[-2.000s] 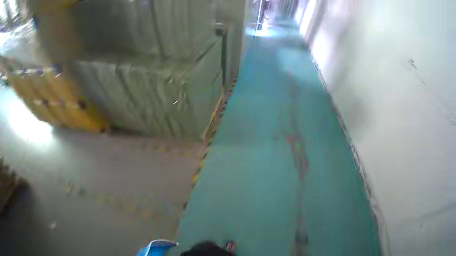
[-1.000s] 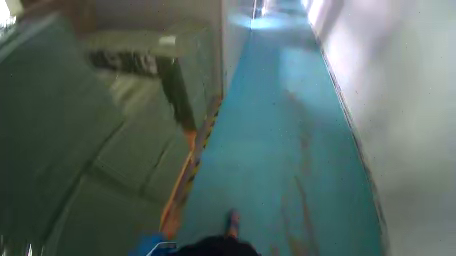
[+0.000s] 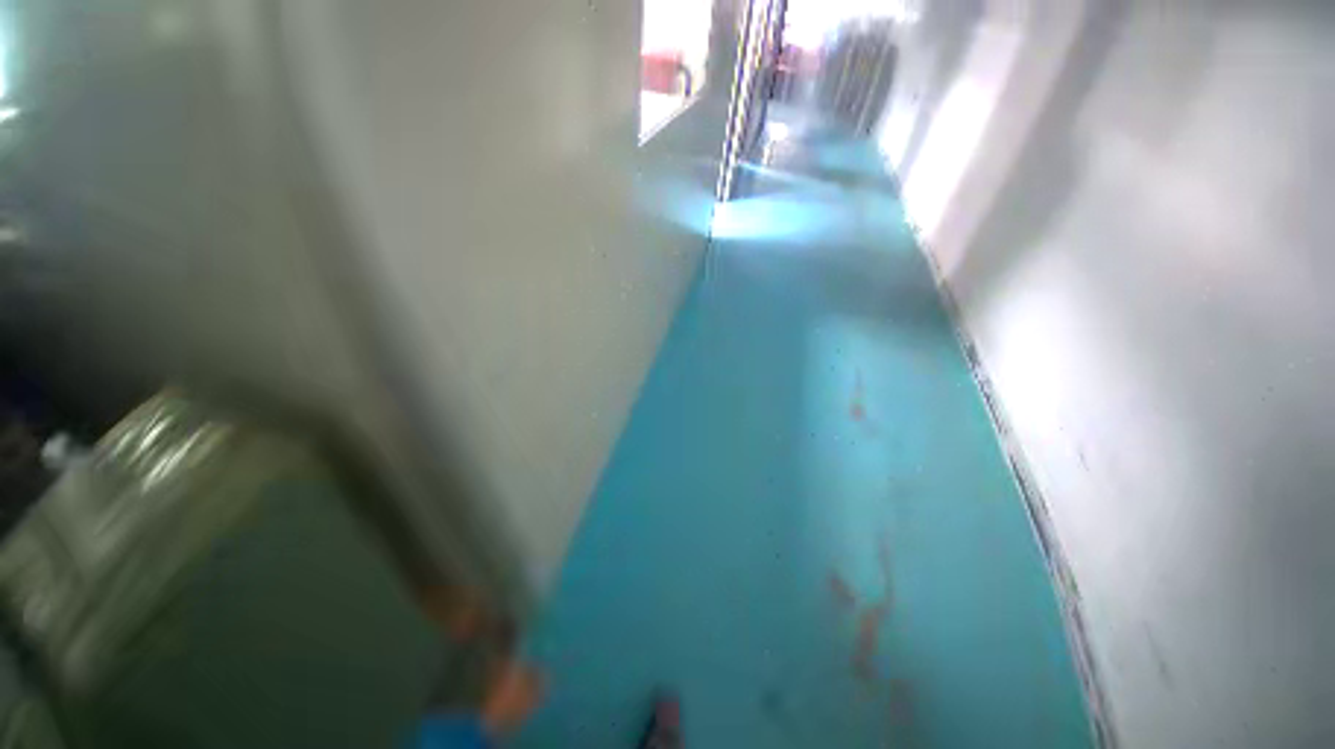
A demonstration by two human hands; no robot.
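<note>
A small blurred skin-toned patch, which looks like my left hand (image 3: 513, 697), is at the bottom edge, left of centre, beside a bit of blue that may be a sleeve (image 3: 451, 732). Its fingers cannot be made out, and nothing can be seen in it. My right hand is out of the picture. A large greenish stack with a shiny wrapped top (image 3: 249, 585) stands at the lower left, blurred and cut off by the edge. The tip of a dark shoe (image 3: 663, 720) shows at the bottom on the blue-green floor (image 3: 747, 512).
The floor runs ahead as a narrow corridor. A white wall (image 3: 1186, 381) with a dark base line bounds it on the right. A pale wall (image 3: 498, 249) stands on the left, with a bright opening (image 3: 674, 66) farther along. Light falls across the floor ahead.
The view has moved forward along the corridor. The greenish stacks have slid back to the lower left, and the pale left wall now fills more of the view. The dark shape at the bottom is gone.
</note>
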